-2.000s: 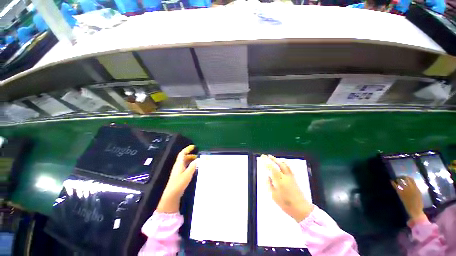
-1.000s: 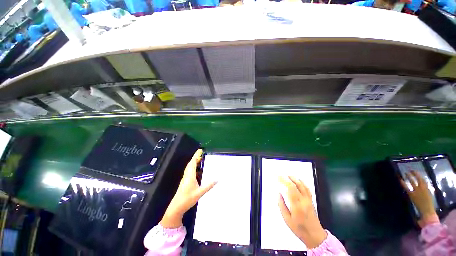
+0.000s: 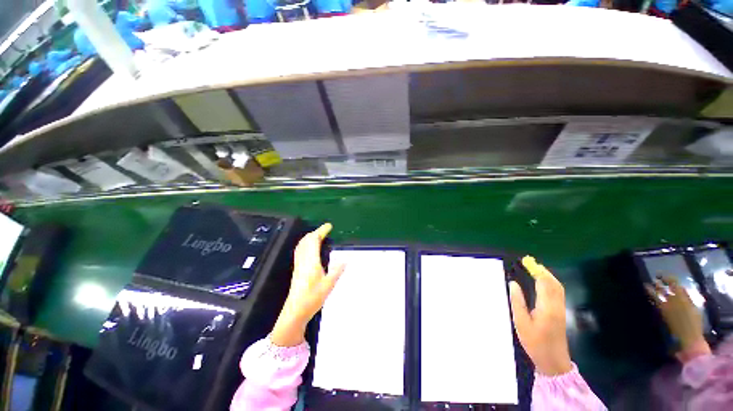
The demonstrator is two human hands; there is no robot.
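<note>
Two tablets with plain white screens lie side by side in a black tray in front of me, the left tablet (image 3: 361, 321) and the right tablet (image 3: 468, 327). My left hand (image 3: 307, 286) is at the left edge of the left tablet, thumb over its upper left corner, fingers on the tray's side. My right hand (image 3: 543, 319) is at the right edge of the right tablet, thumb beside the screen, fingers along the tray's rim (image 3: 524, 281). Yellow finger cots show on fingertips. The tray's lower edge is cut off by the picture.
At left stands a stack of trays with two dark tablets on top, upper (image 3: 207, 245) and lower (image 3: 157, 341), showing "Lingbo". At right another person's hand (image 3: 679, 315) touches a tablet pair. A raised white ledge (image 3: 362, 40) with hanging sheets (image 3: 366, 112) runs behind the green bench (image 3: 450, 210).
My right hand has moved right, off the right tablet's screen to the tray's edge. My left hand stays at the left edge. The screens remain white.
</note>
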